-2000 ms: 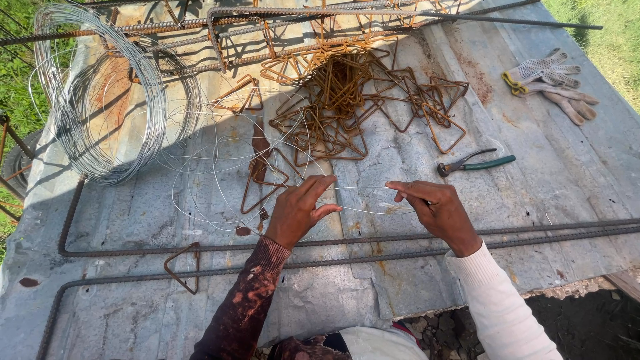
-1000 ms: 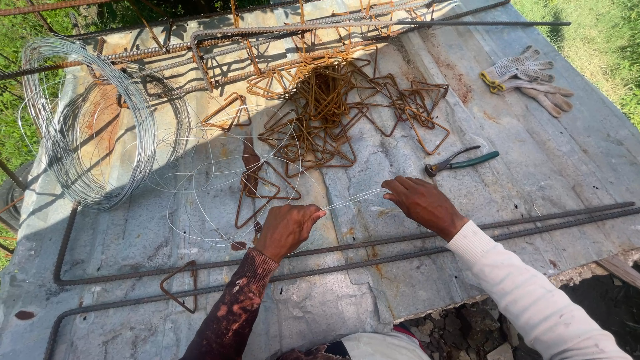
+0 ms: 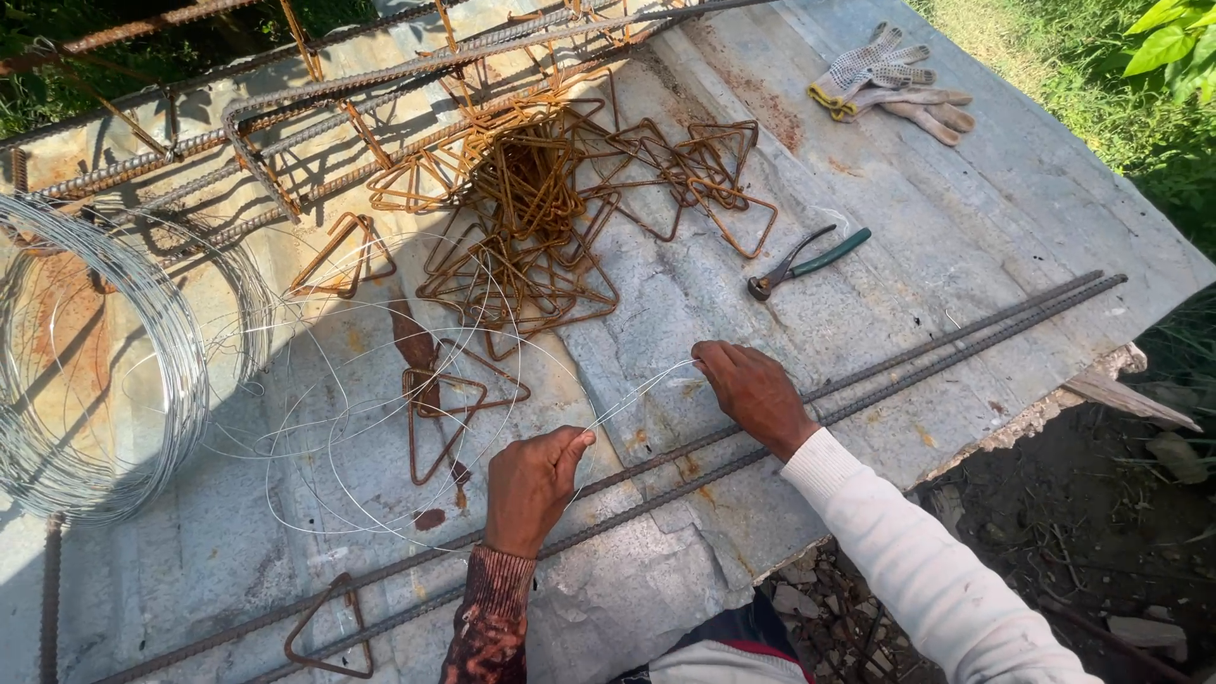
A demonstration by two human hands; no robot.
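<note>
Strands of thin steel wire (image 3: 638, 391) stretch between my two hands. My left hand (image 3: 532, 484) pinches them at the lower end, over the two long rebars (image 3: 655, 484). At the upper right end, my right hand (image 3: 755, 394) grips the wire with curled fingers. Loose loops run from there toward a large coil of wire (image 3: 180, 380) at the left. End-cutting pliers (image 3: 807, 261) with dark green on one handle lie beyond my right hand, touched by neither hand. A rusty triangular stirrup (image 3: 332, 632) lies across the rebars at the lower left.
A tangled pile of rusty triangular stirrups (image 3: 532, 199) covers the upper middle of the metal sheet (image 3: 1007, 218). An assembled rebar cage (image 3: 351, 104) spans the upper left. Work gloves (image 3: 888, 85) lie at the upper right. Broken rubble (image 3: 855, 608) is below the sheet's near edge.
My hands have gone from level with each other to a slant, the right one farther out. The wire stays between them. The view has shifted and turned.
</note>
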